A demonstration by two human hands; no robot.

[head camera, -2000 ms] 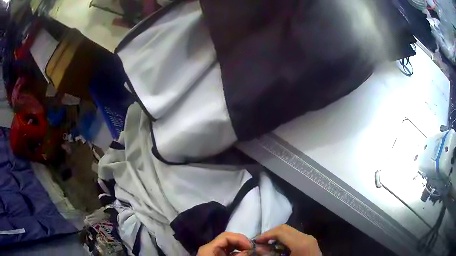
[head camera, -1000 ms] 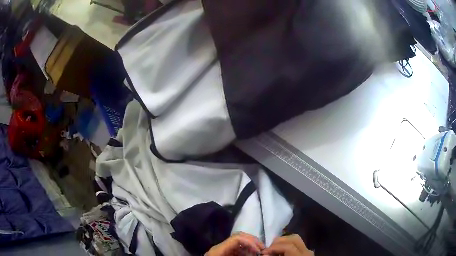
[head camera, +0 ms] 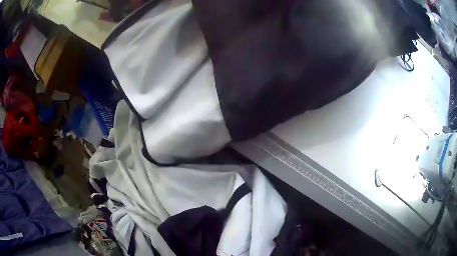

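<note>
A large dark garment panel (head camera: 295,60) lies over the table, joined to pale panels (head camera: 175,90) with black edging that hang past the table's front edge. Below, pale grey-white garment pieces (head camera: 190,185) with black bands are heaped at lap level. A dark cloth part (head camera: 193,230) lies on the heap near the bottom edge. Neither of my hands is in the picture.
The white table (head camera: 351,120) has a measuring scale (head camera: 310,172) along its front edge. The sewing machine head (head camera: 438,160) stands at the right. A blue bin (head camera: 100,100), a cardboard box (head camera: 62,60) and a red stool (head camera: 21,127) are at the left.
Both hands, which were together at the bottom edge, have gone out of the picture. The view has shifted slightly, and the pale cloth at the bottom hangs a little differently.
</note>
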